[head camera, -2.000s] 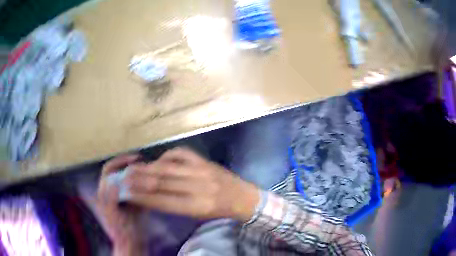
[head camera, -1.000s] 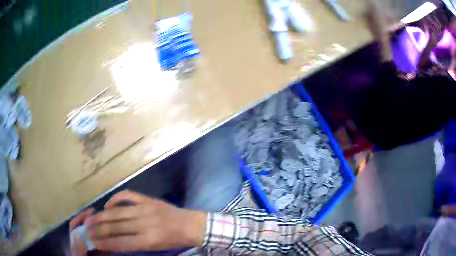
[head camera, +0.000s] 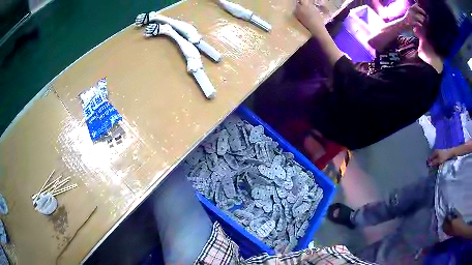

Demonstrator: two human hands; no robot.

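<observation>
Neither of my hands is in view; only my plaid sleeve shows at the bottom edge. Right of my knee, a blue crate (head camera: 322, 207) holds a jumbled heap of flat, oval grey-white sole pieces (head camera: 266, 173). On the tan table (head camera: 155, 103), a fan of thin pale sticks (head camera: 58, 183) lies with its ends at a round white cap (head camera: 46, 204) at the lower left. A single thin dark stick (head camera: 76, 234) lies near the table's front edge. A few grey-white pieces are cut off at the left edge.
A blue-and-white packet (head camera: 100, 114) lies mid-table. Two long white legs (head camera: 192, 59) lie close together farther up, with a third (head camera: 243, 14) near the top. A green belt (head camera: 57, 36) runs behind the table. A person in black (head camera: 362, 103) sits at right; another person is at the right edge.
The view has swung right. My hands, with the pale piece between them, have left the picture at the lower left. The crate, legs and person in black now show more fully.
</observation>
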